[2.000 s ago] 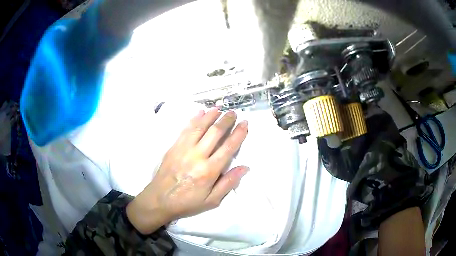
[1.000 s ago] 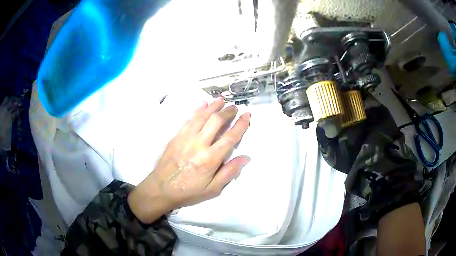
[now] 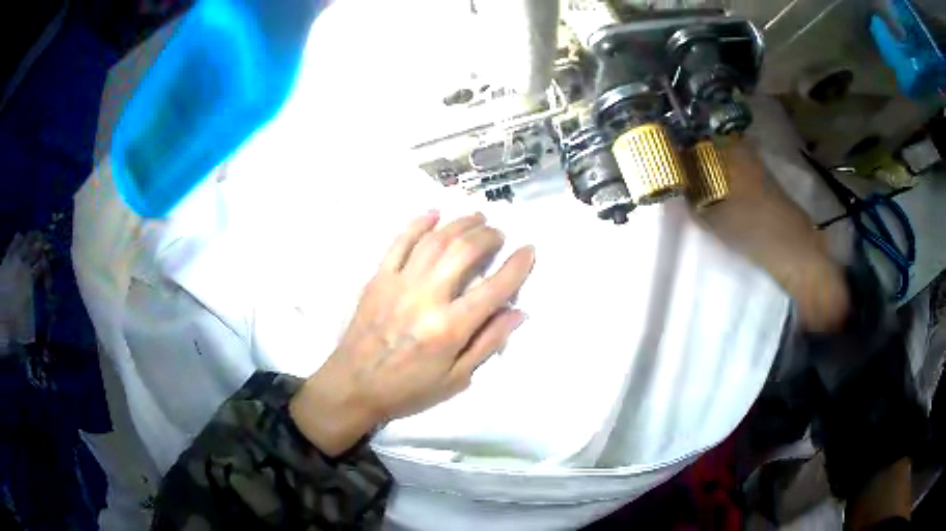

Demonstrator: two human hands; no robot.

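White fabric covers the area under my hands, partly glared out. My left hand lies flat on it, fingers slightly apart, just in front of the presser foot area of the sewing machine. My right hand is blurred at the right edge of the fabric, partly behind the brass knurled rollers; its fingers are hidden, so its grip does not show. The dark metal attachment sits right of the needle area.
The blue lamp head blocks the upper left. Blue-handled scissors lie at the right, near a small yellowish item. A blue holder is at the upper right. Crumpled white cloth is at far left.
The right hand, earlier hidden behind the rollers with its sleeve showing, now shows bare and blurred beside them. The fabric's right side has spread outward. The left hand sits slightly farther from the presser foot.
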